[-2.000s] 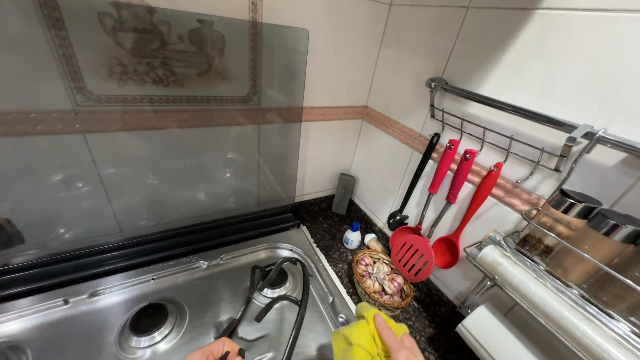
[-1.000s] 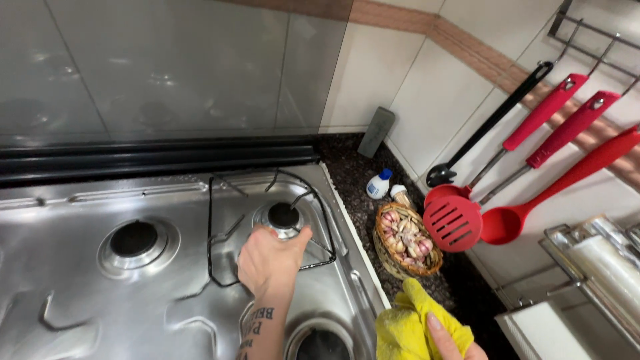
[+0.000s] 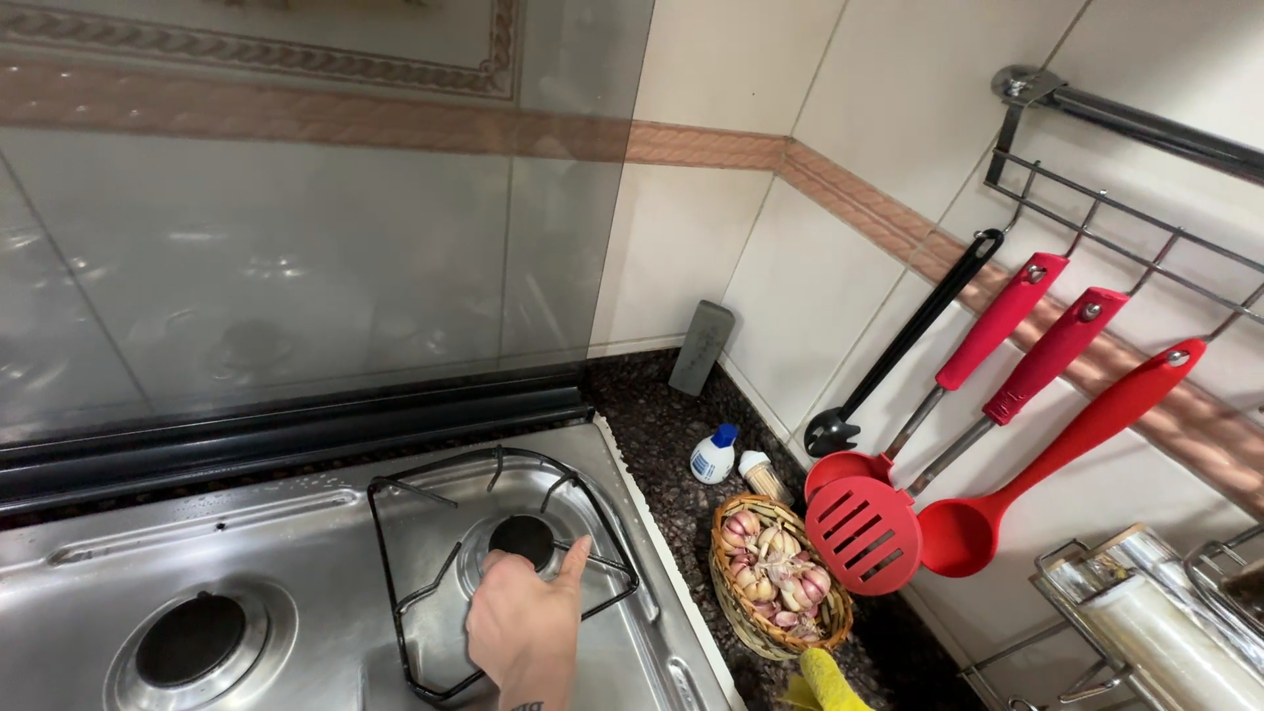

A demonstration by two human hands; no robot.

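My left hand [image 3: 528,617] reaches over the back right burner [image 3: 521,541] of the steel stovetop, thumb spread toward an arm of the black wire pan grate [image 3: 400,592]. The grate lies around that burner; the curled fingers hide whether they grip it. At the bottom edge, right of the stove, shows a bit of yellow cloth [image 3: 828,681]. My right hand is out of view. Another burner [image 3: 191,640] without a grate is at the left.
Beside the stove on the dark stone counter are a wicker basket of garlic [image 3: 726,597], a toothpick holder [image 3: 762,476], a small white bottle [image 3: 712,459] and a grey block [image 3: 702,348]. Red utensils [image 3: 1062,346] and a black one [image 3: 913,326] hang from a rail. A glass lid [image 3: 326,247] stands behind.
Two seconds ago the grate was tilted up at my left hand; by one second ago it lay around the back right burner. My right hand and most of the yellow cloth have left the view.
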